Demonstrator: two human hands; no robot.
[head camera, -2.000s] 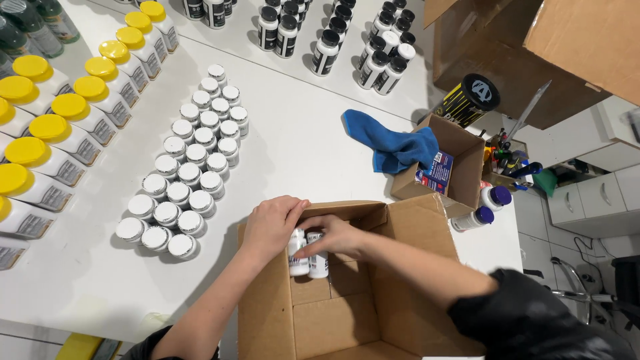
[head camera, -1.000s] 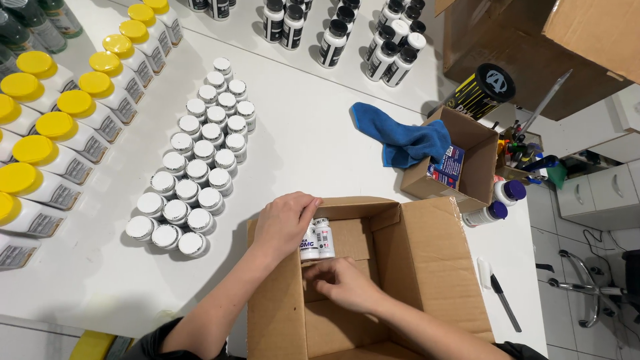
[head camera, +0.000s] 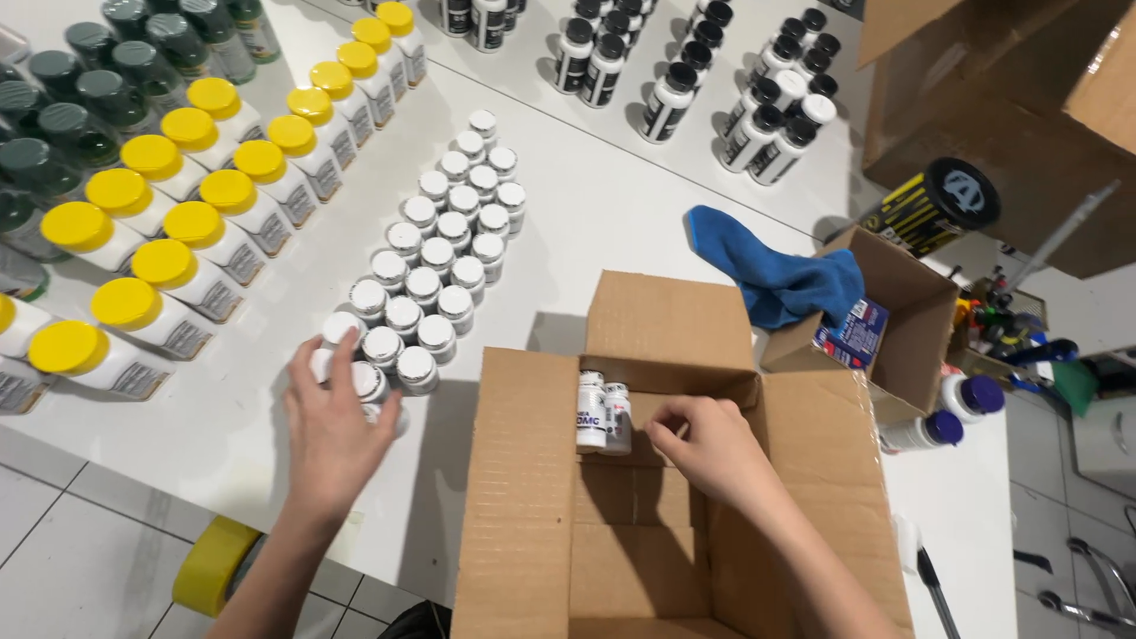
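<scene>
My left hand (head camera: 333, 417) is over the near end of a group of small white-capped bottles (head camera: 423, 286), its spread fingers among the caps; whether it grips one is hidden. An uncovered cardboard box (head camera: 524, 497) with raised flaps stands to its right. Two white bottles (head camera: 591, 413) are inside at the box's far left corner, side by side. My right hand (head camera: 714, 444) is above the box's inside, right of those bottles, fingers curled, with no object visible in them.
Yellow-capped bottles (head camera: 195, 224) stand in rows at left, with green bottles (head camera: 129, 93) behind. Black-capped bottles (head camera: 670, 102) stand at the back. Right of the box are a smaller carton (head camera: 914, 311), a blue cloth (head camera: 772, 275), purple-capped bottles (head camera: 923, 430) and a black knife or pen (head camera: 936, 586).
My left hand has left the box's edge and moved left to the white-capped bottles. My right hand has risen from inside the box, away from the two bottles there.
</scene>
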